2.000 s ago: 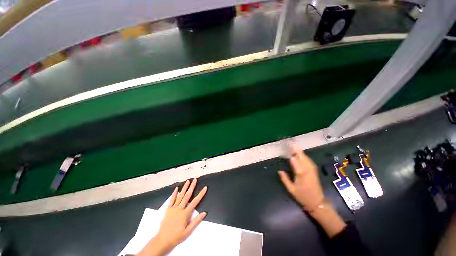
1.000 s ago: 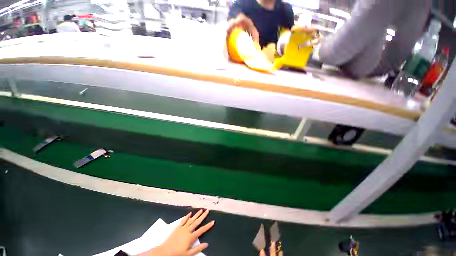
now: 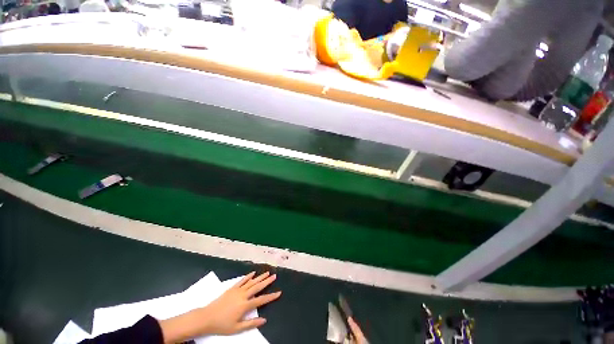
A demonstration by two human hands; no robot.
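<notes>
My left hand (image 3: 239, 307) lies flat, fingers spread, on loose white sheets (image 3: 161, 308) at the bottom of the view. My right hand (image 3: 357, 332) is mostly cut off by the bottom edge. A thin grey pointed tool, which looks like tweezers (image 3: 345, 308), sticks up from its fingers. A pale grey pointed piece (image 3: 335, 324) shows beside the tool; whether it is part of it I cannot tell. Two phone boards, one left (image 3: 433, 328) and one right (image 3: 463, 327), lie on the dark bench right of my right hand, their lower parts cut off.
A white rail (image 3: 323, 267) separates the bench from the green belt (image 3: 269, 211). Two boards lie on the belt at the left. A slanted grey post (image 3: 525, 218) rises at the right. Dark parts (image 3: 596, 306) lie at the far right. A person sits beyond the opposite table.
The view has tilted up from the bench since the first frame. My right hand, earlier beside the rail, is now low in the view with the grey pointed tool. My left hand stays on the sheets.
</notes>
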